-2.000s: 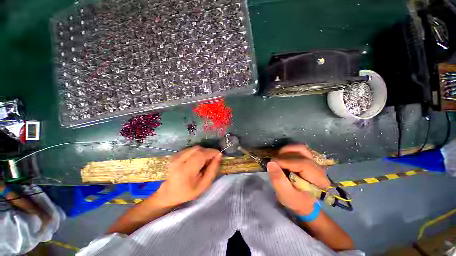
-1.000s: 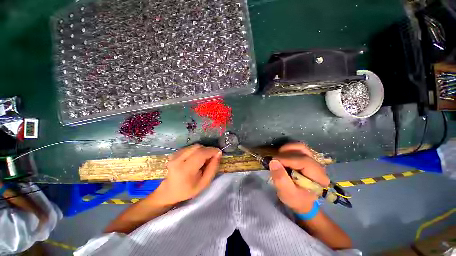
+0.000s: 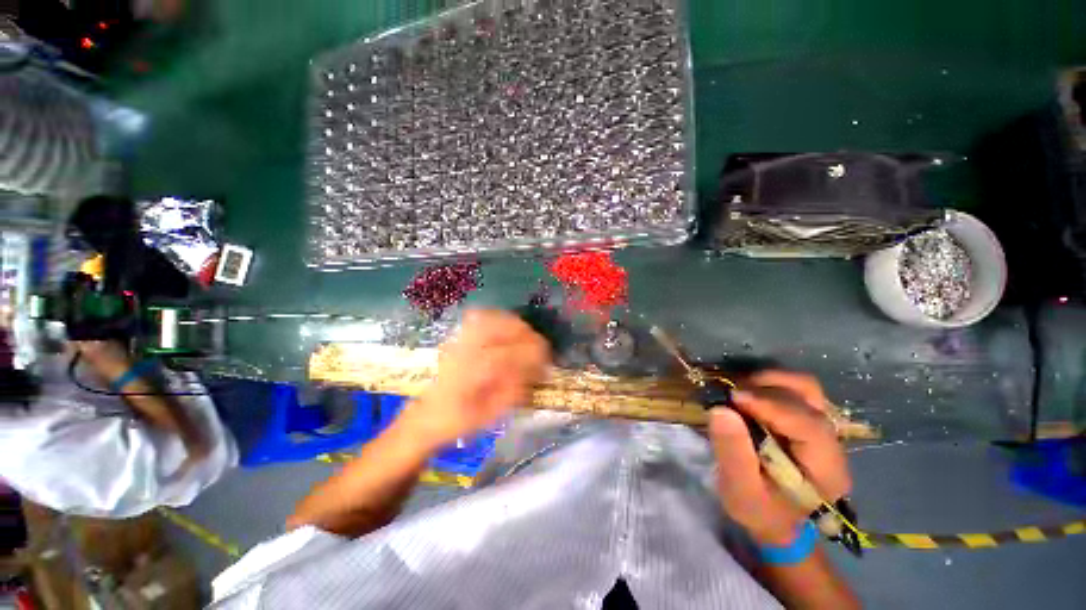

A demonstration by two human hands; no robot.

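Observation:
The round unit (image 3: 613, 346) lies on the green bench behind the wooden strip (image 3: 375, 365), with no finger on it. My left hand (image 3: 486, 375) is blurred, above the strip to the left of the unit, fingers curled; whether it holds anything cannot be told. The solder wire (image 3: 256, 317) runs from the left towards it, its end not visible. My right hand (image 3: 780, 447) grips the soldering iron (image 3: 788, 471), tip pointing up-left, to the right of the unit and apart from it. Dark red parts (image 3: 442, 288) and bright red parts (image 3: 590, 279) lie in heaps beyond.
The blister tray (image 3: 500, 131) stands behind the heaps. A black case (image 3: 822, 197) and a white cup (image 3: 988, 272) of silvery bits are at the right. The solder spool (image 3: 169, 328) is at the left, with another person's arm (image 3: 149, 399) near it.
The view has turned left, so the bench things sit further right. My left hand has drawn back from the unit and blurred. The iron tip has moved away from the unit.

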